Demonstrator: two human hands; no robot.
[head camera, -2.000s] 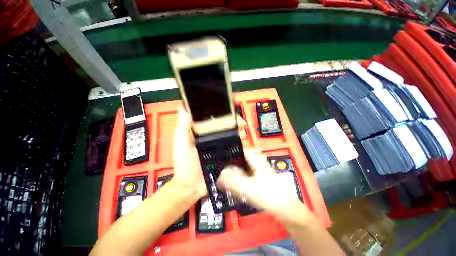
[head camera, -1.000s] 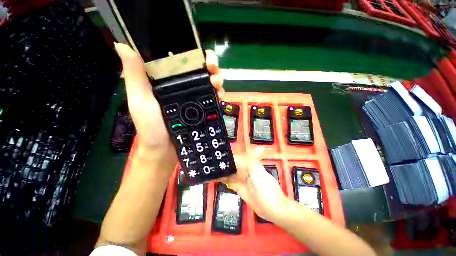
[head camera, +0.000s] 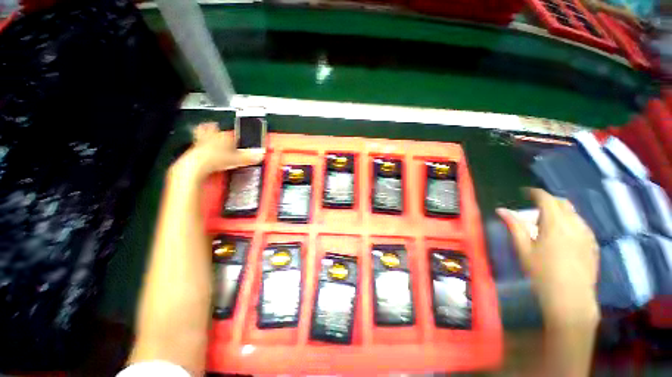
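Observation:
The red-orange tray (head camera: 354, 361) has two rows of pockets with several closed black flip phones (head camera: 335, 298), each with an orange-yellow spot and pale panel. An open flip phone (head camera: 250, 132) with a pale frame and dark screen is at the top left pocket. My left hand (head camera: 214, 154) holds it near the hinge, the thumb across it. My right hand (head camera: 556, 243) is right of the tray, over the small card pile, blurred. A white piece (head camera: 527, 219) shows between its thumb and fingers; I cannot tell whether it is gripped.
Fanned stacks of grey-blue and white sheets (head camera: 626, 213) lie at the right, beside red trays (head camera: 659, 140). A glossy black mass (head camera: 66, 191) fills the left. Behind the tray are a pale metal edge (head camera: 383, 114), a green belt (head camera: 413, 74) and an upright post (head camera: 195, 48).
The open phone held up before me is gone from my hands. My left hand has moved to the top left pocket's open phone. My right hand has moved right, to the card pile.

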